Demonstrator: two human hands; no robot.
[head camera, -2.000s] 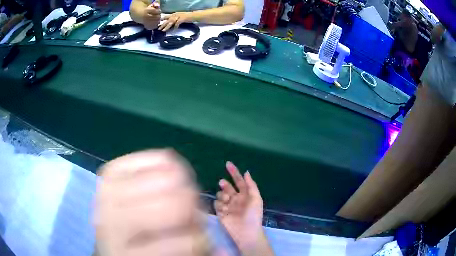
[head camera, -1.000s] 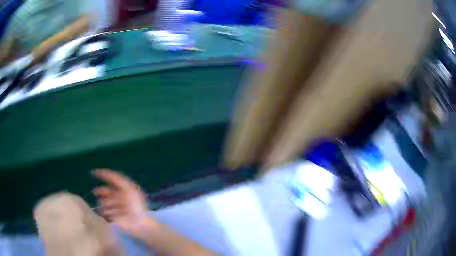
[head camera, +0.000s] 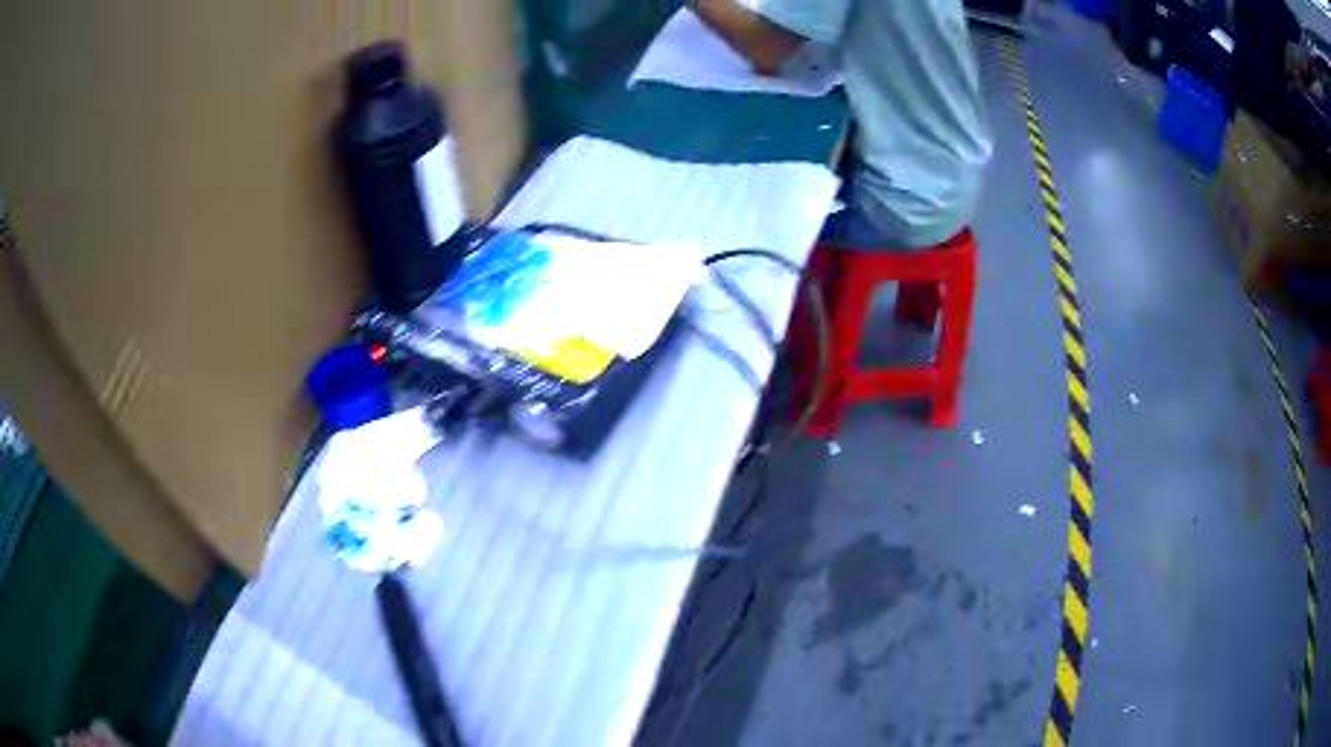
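Observation:
The black glue syringe (head camera: 415, 660) lies on the white foam sheet (head camera: 584, 584), its front end by a crumpled white tissue with blue stains (head camera: 377, 504). The black glue dispenser (head camera: 504, 382) sits behind it, partly covered by papers with a blue patch and a yellow label (head camera: 569, 359). A blue cap or cup (head camera: 349, 387) stands beside it. A small, blurred bit of a hand (head camera: 91, 736) shows at the bottom left edge; I cannot tell which hand it is. No other hand of mine is in the picture.
A tall black bottle with a white label (head camera: 394, 183) stands against the cardboard screen (head camera: 190, 219). Cables run over the bench's right edge. A person sits on a red stool (head camera: 893, 321) further along the bench. Yellow-black tape (head camera: 1077, 423) marks the floor.
The view has swung right, from the green belt to the dispenser end of the bench. Both my hands, earlier raised at the belt, have left the picture except for a bit at the edge.

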